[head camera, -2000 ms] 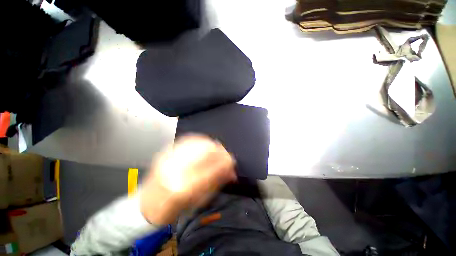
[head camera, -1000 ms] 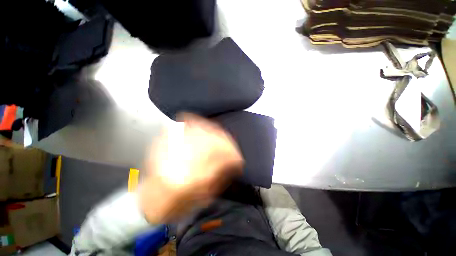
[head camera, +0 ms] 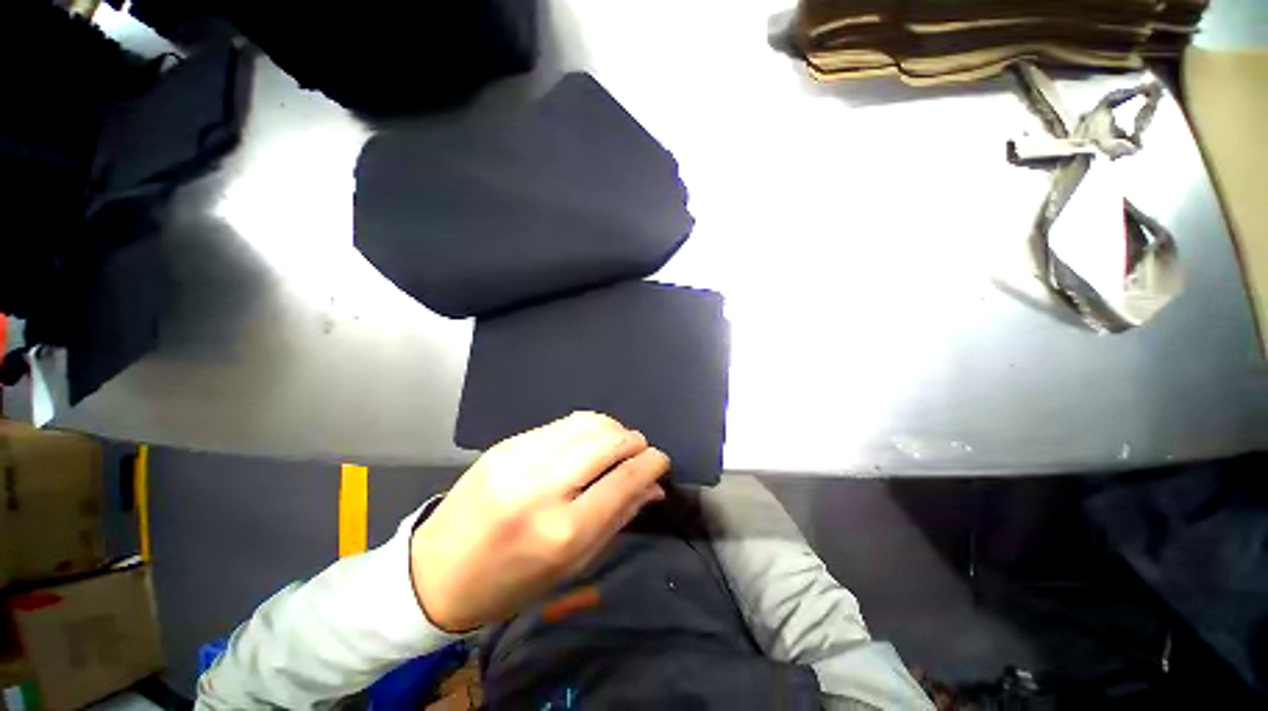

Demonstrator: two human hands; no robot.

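The near pile of black cut panels (head camera: 605, 364) lies at the table's front edge. The many-sided far pile (head camera: 515, 208) touches it from behind. My left hand (head camera: 549, 507) is bare, at the near pile's front edge, with bent fingers close together and fingertips at that edge. The thumb is mostly hidden, and I cannot tell whether a panel is pinched. My right hand is hidden; only its pale sleeve shows, running up under the near pile's front edge.
A tall black stack (head camera: 403, 49) stands behind the far pile. Black bundles (head camera: 153, 132) lie far left. Brown notched cardboard (head camera: 973, 35) is back right, near a knotted grey-white strip (head camera: 1057, 229). A tan sheet (head camera: 1231, 153) is at the right edge. Cardboard boxes (head camera: 91, 625) stand at lower left.
My left hand was blurred over the near pile's left and middle part; it is now sharper and lower, at the front edge. The view has shifted slightly. Both piles look in place.
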